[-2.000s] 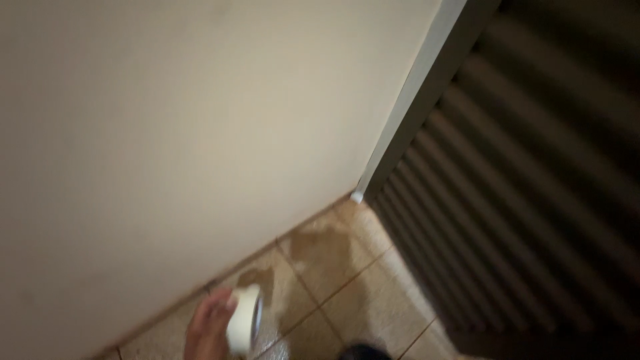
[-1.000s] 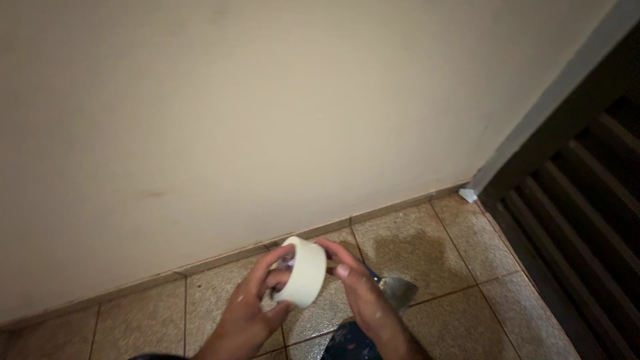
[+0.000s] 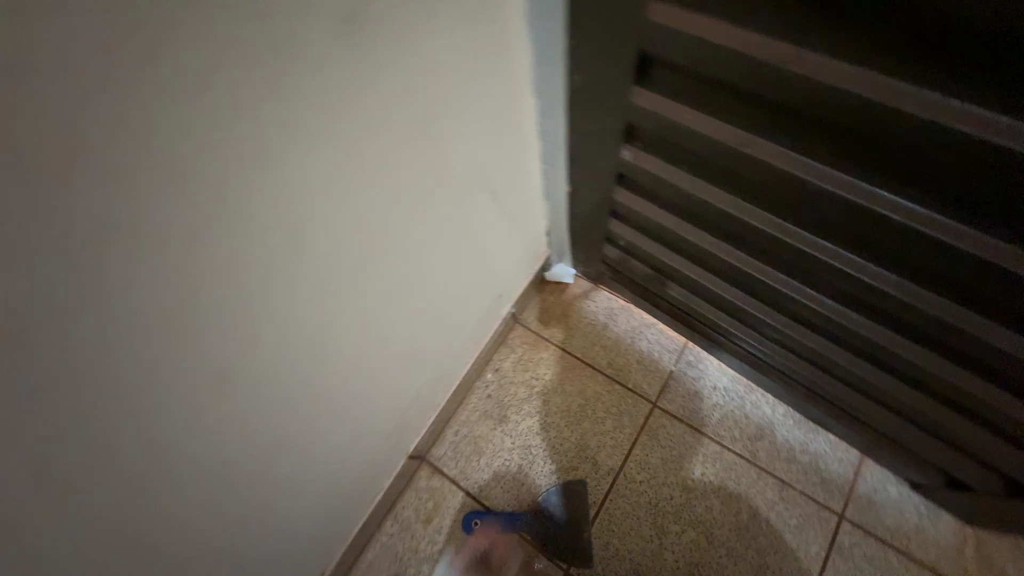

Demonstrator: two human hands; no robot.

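At the bottom edge is one of my hands (image 3: 490, 554), blurred and mostly cut off; which hand it is cannot be told. Its fingers overlap the blue handle of a putty knife (image 3: 566, 522), but whether they grip it is unclear. The knife's wide, dark metal blade points right, above or on the floor tiles. A blurred whitish patch shows just left of the fingers, too cut off to identify. No second hand can be made out.
A plain cream wall (image 3: 280, 264) with a low tile baseboard (image 3: 464, 400) fills the left. A dark slatted door or gate (image 3: 800, 200) stands right, beside a grey frame strip (image 3: 554, 136). A small white piece (image 3: 560, 274) lies at the corner. Speckled floor tiles (image 3: 608, 416) bear shadows.
A second ago both my hands were around a white tape roll; now only one blurred hand shows, at the putty knife's handle. The view has swung right toward the corner.
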